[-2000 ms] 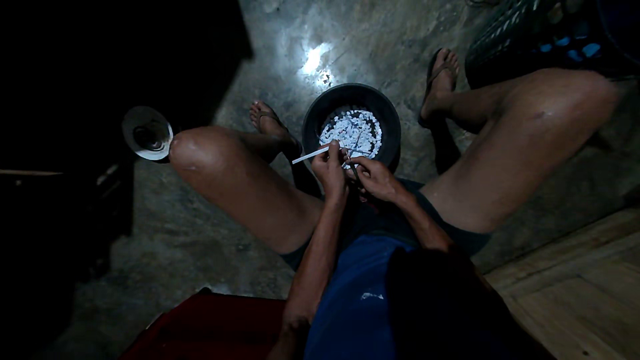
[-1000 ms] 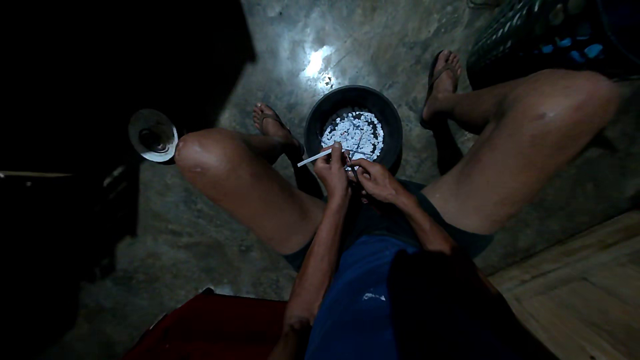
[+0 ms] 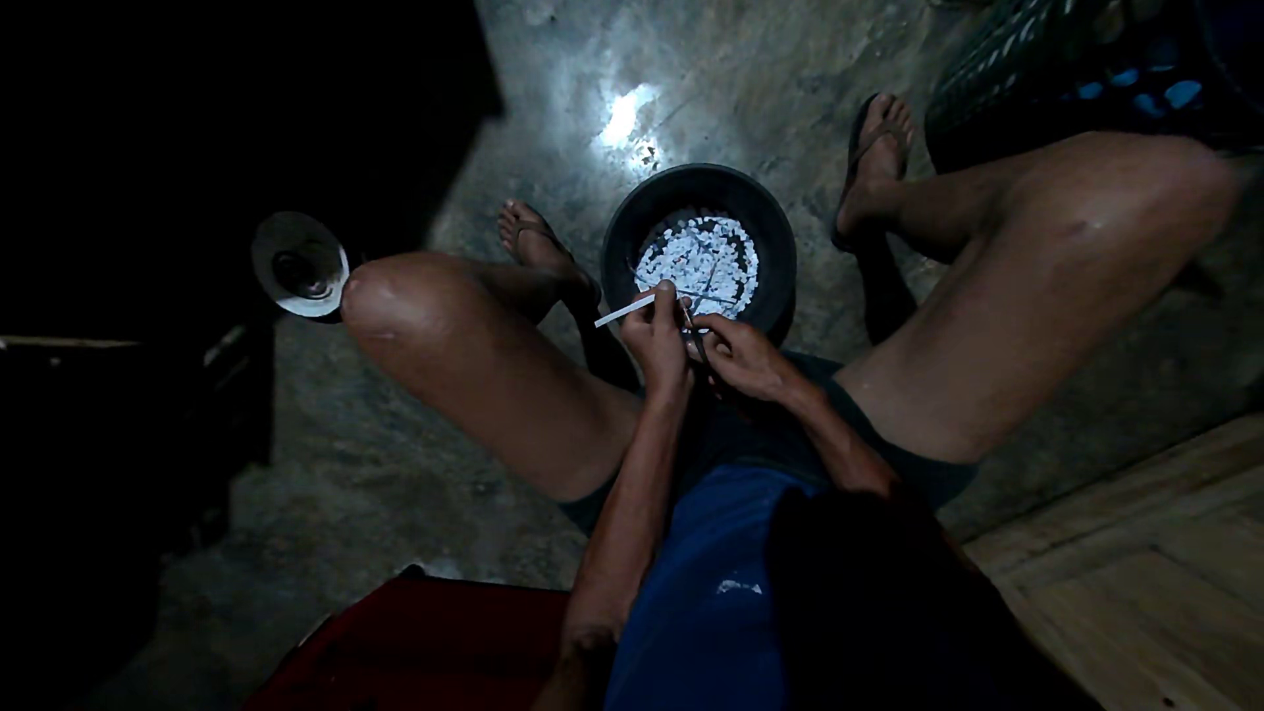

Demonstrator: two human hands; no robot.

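Note:
My left hand (image 3: 659, 341) holds a thin white strip (image 3: 625, 310), whose free end sticks out to the left. Close beside it on the right, my right hand (image 3: 743, 357) is closed on the dark handles of what looks like scissors (image 3: 697, 341); the blades are too small to make out clearly. Both hands are over the near rim of a round dark basin (image 3: 618, 232). Many small white pieces (image 3: 696, 259) cover much of its bottom, with a few thin dark lines across them.
The basin stands on a concrete floor (image 3: 395, 513) between my sandalled feet. A round pale dish or lid (image 3: 286, 252) is by my left knee. A dark perforated basket (image 3: 973, 89) stands at upper right, a red surface (image 3: 454, 642) lies at lower left and wooden boards (image 3: 1155, 563) at lower right.

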